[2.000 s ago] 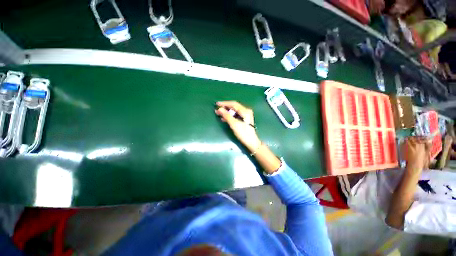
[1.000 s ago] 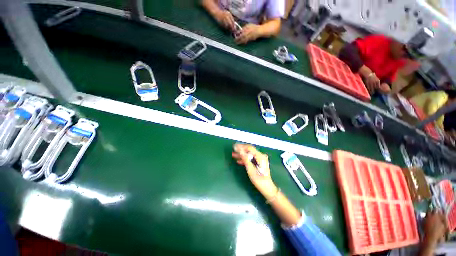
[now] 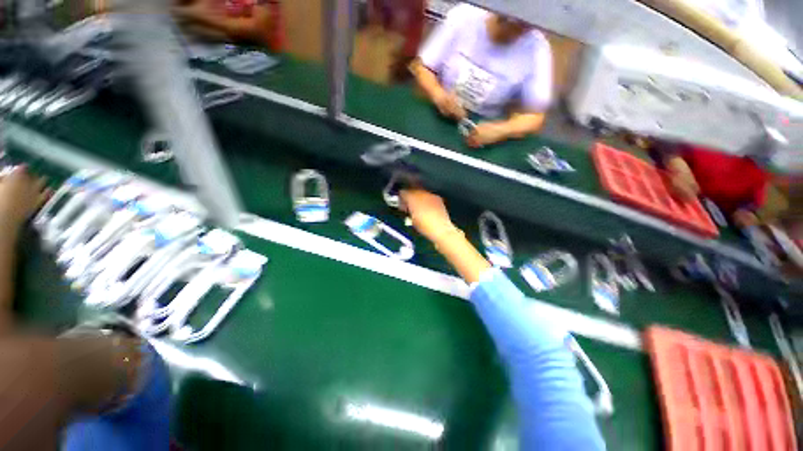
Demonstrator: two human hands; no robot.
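Note:
My right hand [image 3: 424, 210] is blurred and reaches beyond the white strip. Its fingers are over a white loop-shaped product [image 3: 393, 188]; whether they grip it cannot be told. My left hand [image 3: 48, 379] is large, blurred and cut off by the lower left edge, with a watch at the wrist and a blue sleeve; its fingers and any contents cannot be made out. Beyond it, a pile of overlapping loops with blue labels [image 3: 207, 277] lies on the green surface. Two more loops [image 3: 311, 195] [image 3: 380, 236] lie left of and below my right hand.
The white strip [image 3: 352, 256] crosses the surface. A coral tray [image 3: 722, 388] is at lower right. A grey post [image 3: 189, 132] rises beyond the pile. Several loops lie at right beyond the strip. A person in a light shirt [image 3: 480, 75] works opposite. Another forearm [image 3: 13, 211] shows at far left.
The view has shifted left and upward. My right hand has moved from the near side across the strip to a loop. My left hand and sleeve have come into view at lower left.

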